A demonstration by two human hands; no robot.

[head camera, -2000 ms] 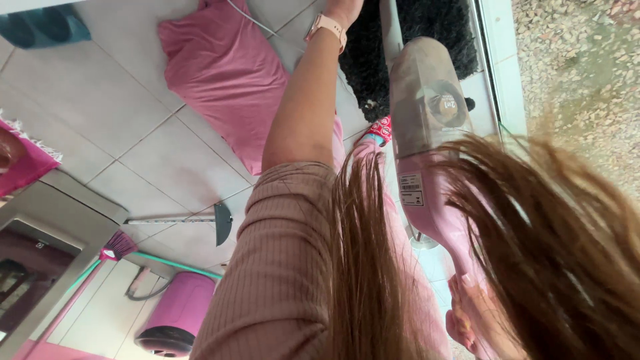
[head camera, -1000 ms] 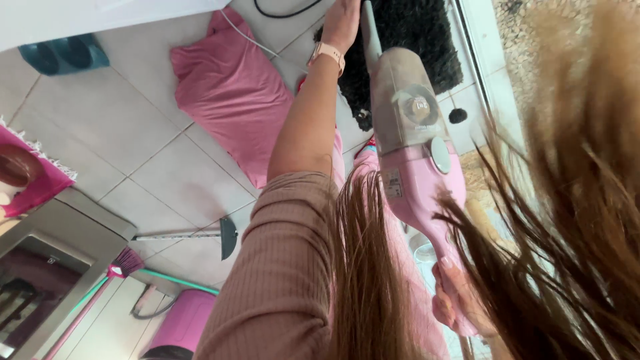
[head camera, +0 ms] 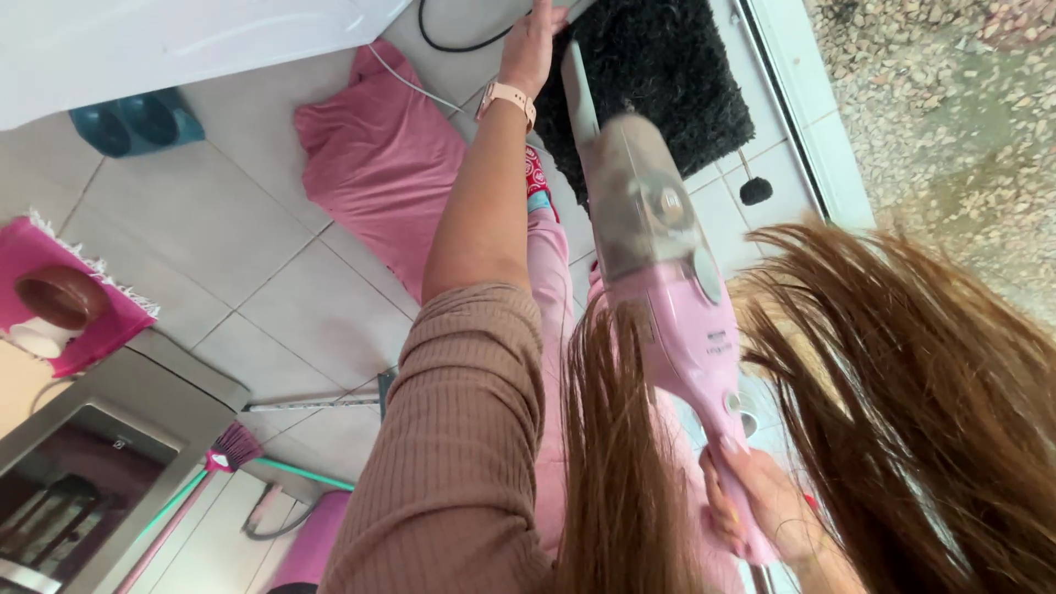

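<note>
A pink upright stick vacuum cleaner point(head camera: 689, 330) with a cloudy clear dust container slants across the middle. My right hand point(head camera: 763, 495) is closed around its pink handle at the lower right. My left hand point(head camera: 532, 54) reaches to the top, a pale pink watch point(head camera: 510, 101) on its wrist, beside the edge of a shaggy black mat point(head camera: 668, 66). Its fingers are stretched out and partly spread, with nothing seen in them. The vacuum's grey nozzle point(head camera: 580, 87) lies over the mat. Long brown hair hangs in front of the view and hides part of the vacuum's body.
A pink cloth point(head camera: 388, 173) lies on the tiled floor beside a blue double bowl point(head camera: 139, 124). A cable crosses the cloth. A stainless steel oven point(head camera: 99, 445), a broom point(head camera: 233, 450) and a purple bin point(head camera: 318, 536) stand lower left. A door track point(head camera: 796, 124) borders gravelly ground at right.
The vacuum has shifted and turned in my right hand, its handle coming more into view. My left hand's fingers now show stretched out near the mat's edge.
</note>
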